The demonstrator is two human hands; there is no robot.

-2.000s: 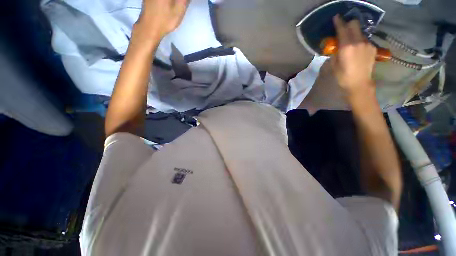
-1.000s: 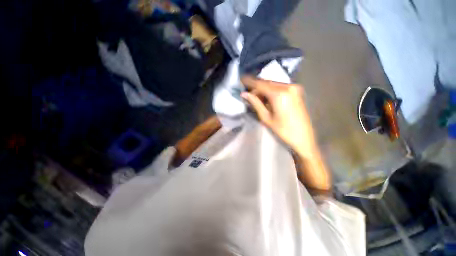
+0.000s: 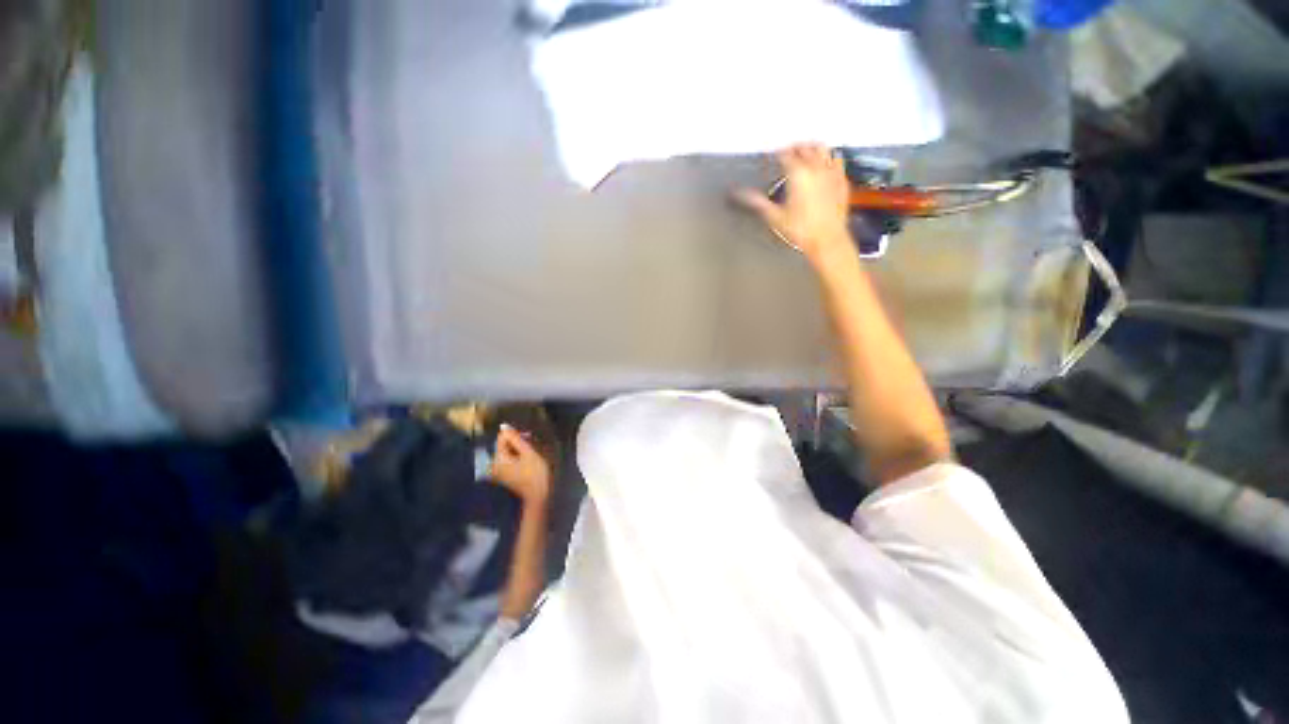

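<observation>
White-looking cloth (image 3: 735,85) lies at the far side of the grey padded table (image 3: 566,297). The black iron (image 3: 874,234) with its orange handle (image 3: 902,201) is just below the cloth's right part. My right hand (image 3: 813,212) is over the iron's left end, thumb pointing left, fingertips at the cloth's lower edge. The hand covers part of the iron, and its grip is unclear. My left hand (image 3: 520,467) is below the table's near edge, fingers curled, beside a dark cloth pile (image 3: 375,516). Blur hides whether it holds anything.
A blue edge (image 3: 300,212) and a grey padded roll (image 3: 184,212) run along the left. The iron's cord (image 3: 990,191) leads right. A green item (image 3: 998,23) and a blue item (image 3: 1070,12) are at the far right. A pale pipe (image 3: 1187,488) is at lower right.
The view has swung over the table. My right hand has left the cloth at my front and is now at the iron. My left hand now shows low at left. The dark and white cloth is no longer before me.
</observation>
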